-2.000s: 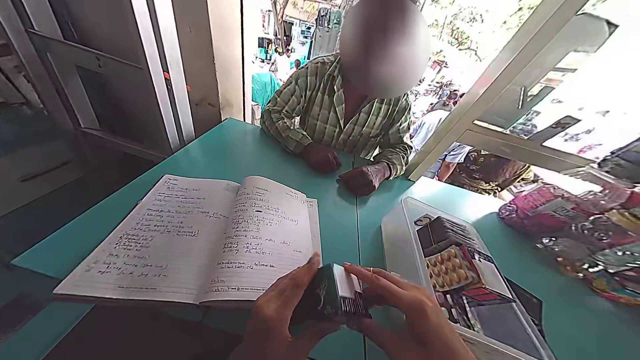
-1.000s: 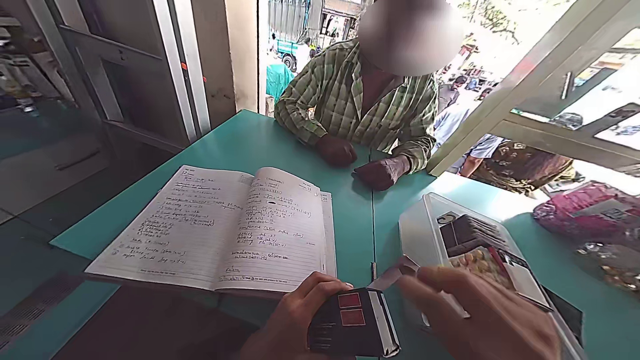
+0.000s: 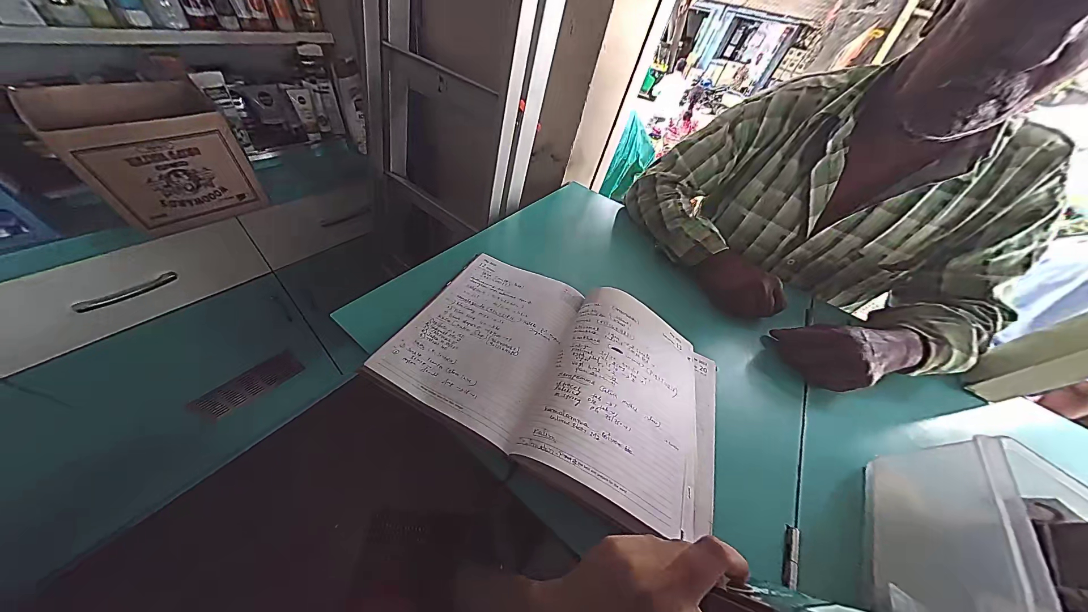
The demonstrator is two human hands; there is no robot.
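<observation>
My left hand [image 3: 654,569] is at the bottom edge of the view, just below the lower right corner of an open notebook [image 3: 510,374]. Its fingers are curled on a dark box [image 3: 739,598], of which only a strip shows; the rest is cut off by the frame. The notebook lies on the teal table [image 3: 756,476], and both of its pages bear handwriting. My right hand is out of view.
Across the table a person in a checked shirt [image 3: 765,170] rests both hands on the tabletop. A clear plastic bin [image 3: 952,518] stands at the lower right. To the left are drawers [image 3: 136,293], a cardboard box [image 3: 170,170] and shelves with bottles and tubes.
The view has swung to the left. My right hand, at the dark box beside my left hand one second ago, is now out of frame. The person's hands still rest on the table.
</observation>
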